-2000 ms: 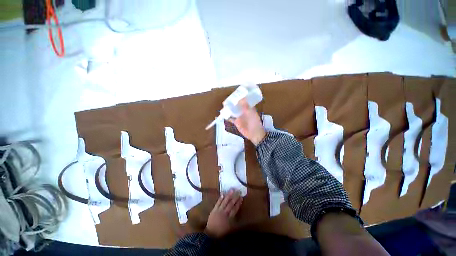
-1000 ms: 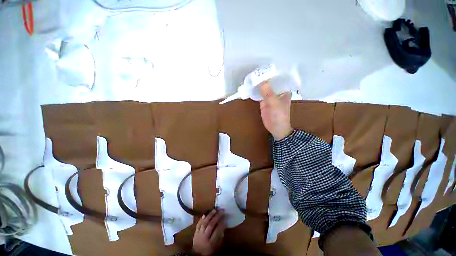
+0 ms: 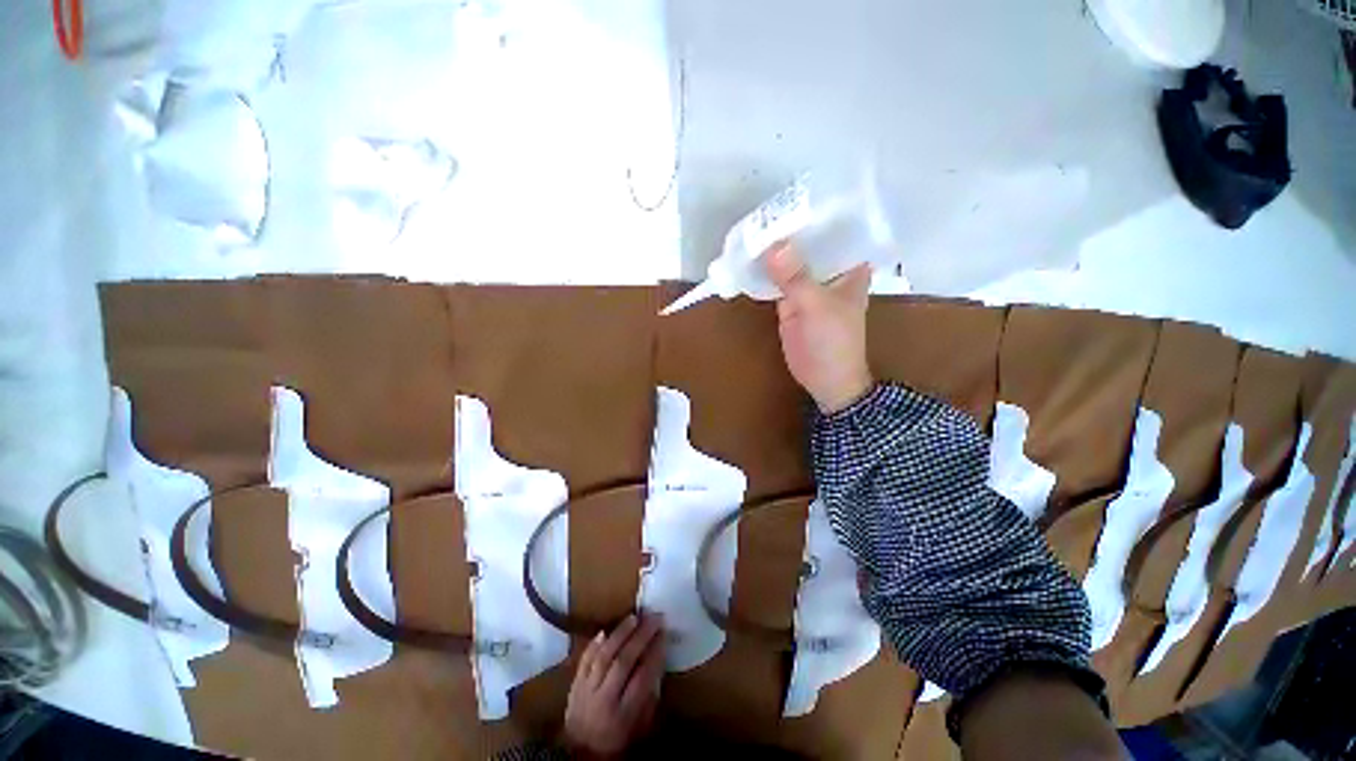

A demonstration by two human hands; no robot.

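My right hand (image 3: 825, 330) holds the translucent white glue bottle (image 3: 796, 231) on its side, its thin tip pointing left and down at the upper edge of a brown panel (image 3: 558, 350). My left hand (image 3: 613, 687) lies with fingers spread a little on the lower left part of a white shaped piece (image 3: 692, 513). Several such white pieces lie on the overlapping brown panels, with thin dark arched handles (image 3: 354, 572) between them. My right sleeve covers part of the row. Whether the tip touches the panel I cannot tell.
A crumpled black item (image 3: 1225, 146) lies at the upper right beside a round white object (image 3: 1164, 27). Pale coiled straps (image 3: 33, 602) are at the left edge. An orange loop (image 3: 67, 27) shows at the upper left. The white table (image 3: 491, 179) stretches behind the panels.
The bottle has moved from above a white piece's top to the panels' upper edge. My left hand has shifted slightly left along its white piece. The view has shifted too.
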